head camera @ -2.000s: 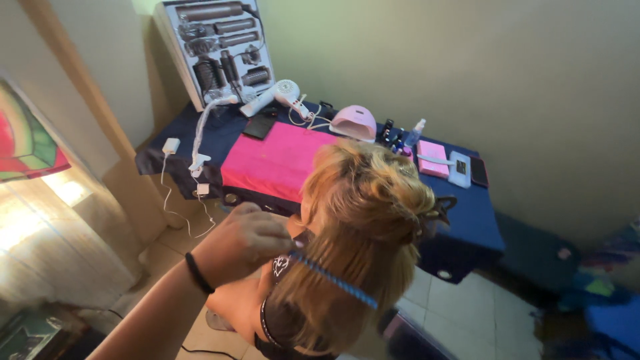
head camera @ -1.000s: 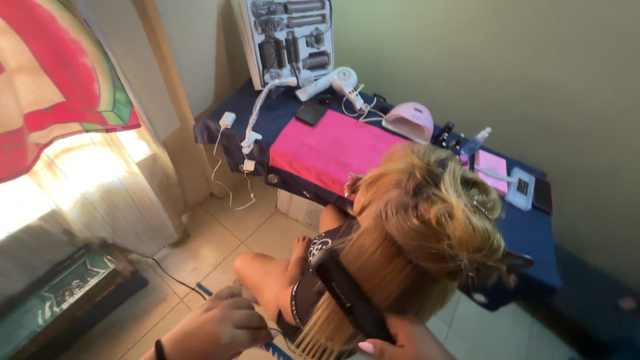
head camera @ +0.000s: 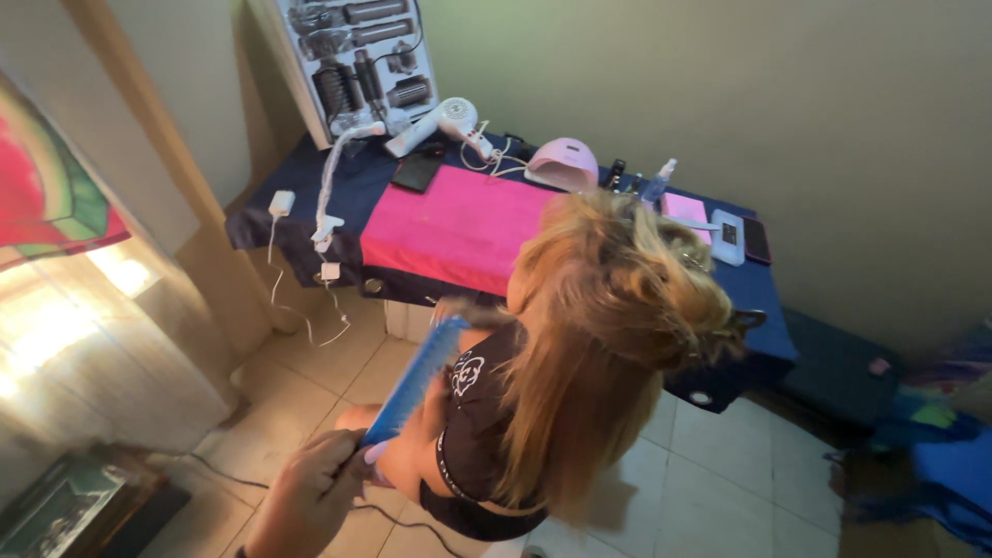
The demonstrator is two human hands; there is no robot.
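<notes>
My left hand (head camera: 314, 488) holds a blue comb (head camera: 415, 380) by its lower end, tilted up to the right with its teeth toward the seated person. The comb is apart from the hair. Long blonde hair (head camera: 566, 395) hangs down the person's back, and the upper part is gathered on the head with a dark hair claw clip (head camera: 748, 319) at its right side. The person wears a black top (head camera: 484, 411), and one of their hands is blurred near the table edge. My right hand is out of view, and so is the flat iron.
Beyond the person stands a table with a dark blue cloth (head camera: 294, 174) and a pink towel (head camera: 457, 225). On it are a white hair dryer (head camera: 446, 124), a pink nail lamp (head camera: 566, 164) and a styling tool set (head camera: 364, 62). A dark cord (head camera: 411, 523) crosses the tiled floor.
A second ago my right hand held a dark flat iron at the hair; both have left the view. The comb, low beside the hair then, is now raised in my left hand.
</notes>
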